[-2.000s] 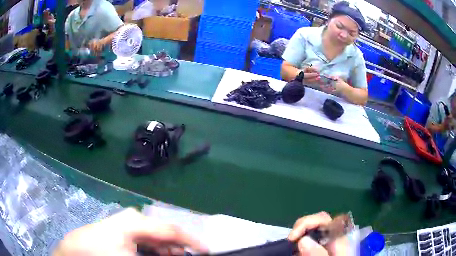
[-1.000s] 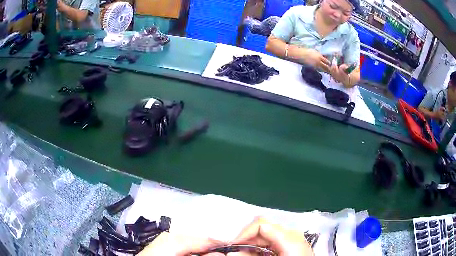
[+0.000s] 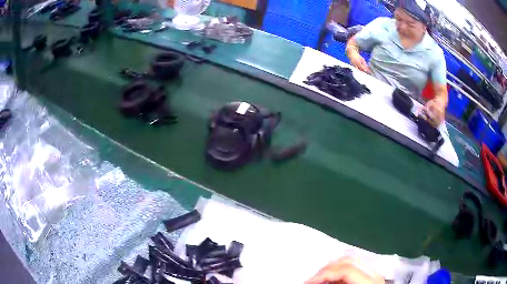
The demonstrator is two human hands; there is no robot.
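Note:
My right hand (image 3: 346, 273) shows only in part at the bottom edge, blurred and cut off. What it holds, if anything, is hidden. My left hand is out of the picture. A loose pile of short glossy black headband end covers (image 3: 192, 262) lies at the lower left of the white work sheet (image 3: 278, 241). One cover (image 3: 182, 220) lies apart from the pile, at the sheet's left edge. The blue cap (image 3: 439, 277) is partly visible at the bottom right.
Bubble wrap (image 3: 117, 222) and shiny clear bags (image 3: 50, 161) lie left. Headphone assemblies (image 3: 236, 136) lie on the green belt (image 3: 333, 188), with more parts left and far right. A person opposite holds black parts over a white sheet bearing a black pile (image 3: 336, 82). A red bin (image 3: 493, 175) stands right.
The view has swung left, so the scene sits further right. My left hand and the thin curved piece between my hands have left the picture. The person opposite has moved a hand rightward.

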